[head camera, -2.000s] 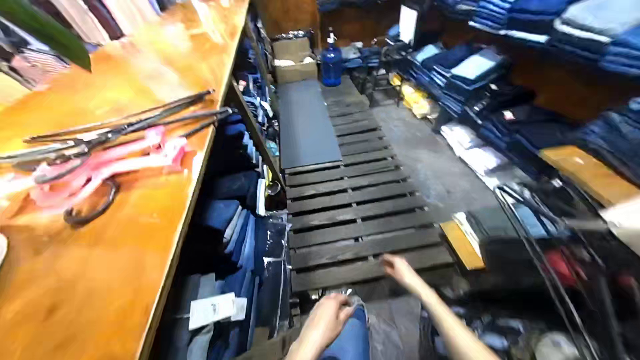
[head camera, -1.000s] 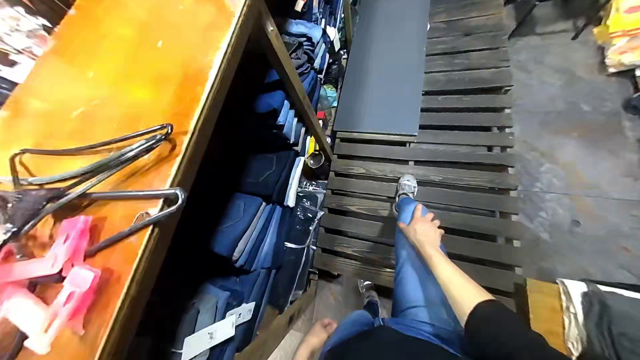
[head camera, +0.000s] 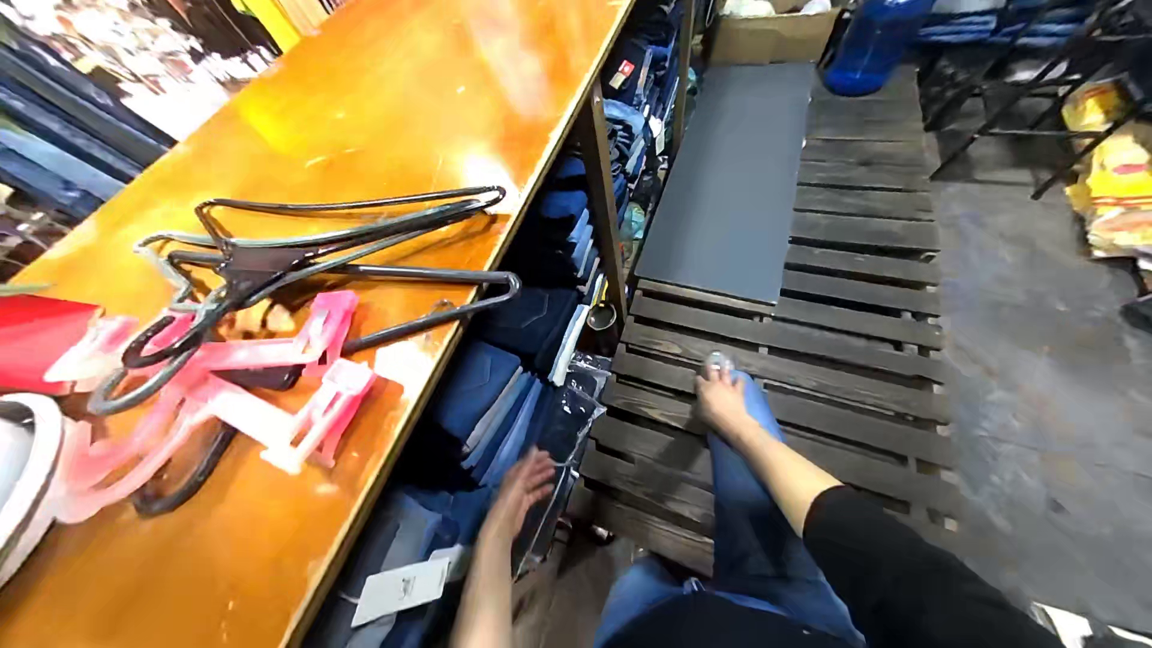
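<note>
My left hand is raised beside the shelf under the table, its fingers apart, near folded jeans and a dark garment in clear plastic. It holds nothing that I can see. Around my raised knee or lower leg in blue jeans is my right hand, resting by the shin; its grip is not clear. My shoe shows just past the fingers, on the dark wooden slats. A white tag hangs from jeans at the lower shelf.
An orange wooden table at left bears black hangers and pink clip hangers. Ahead lie a grey board, a cardboard box and a blue water bottle. Folding metal legs and yellow packages stand at right.
My left hand has come up from low by the legs towards the shelf. My right hand stays at the leg, where it was a second ago. The view has tilted up and left.
</note>
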